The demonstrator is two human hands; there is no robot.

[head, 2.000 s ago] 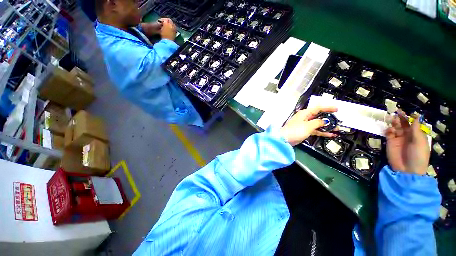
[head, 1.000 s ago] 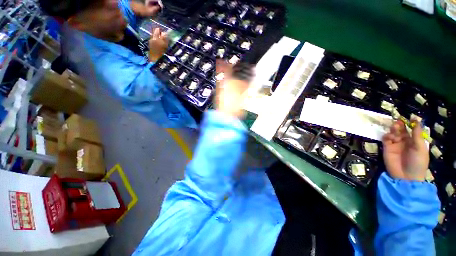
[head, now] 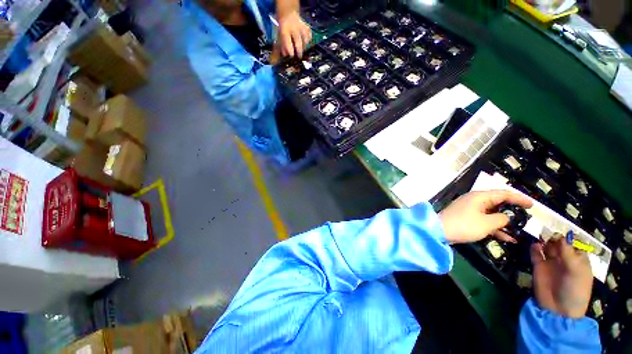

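Observation:
My left hand [head: 478, 216] holds a round black module [head: 513, 217] between thumb and fingers, over the near left part of the black blister tray. My right hand [head: 563, 276] holds a slim yellow hand tool [head: 584, 246], its far end pointing right; the working tip cannot be made out. The white pad sheet [head: 545, 222] lies across the tray beneath both hands, partly hidden by them. The blister tray [head: 569, 185] holds several modules with pale square centres.
Spare pad sheets [head: 421, 174] and a dark flat object [head: 452, 129] lie left of the tray. Beyond stands a stack of module trays [head: 378, 74], with another person's hand [head: 294, 34] at its corner. A red bin [head: 97, 218] and cartons [head: 127, 162] are across the aisle.
My left hand, blurred near the neighbouring tray stack a second ago, is back over my tray with a module in it. My right hand keeps the yellow tool. The camera view has shifted.

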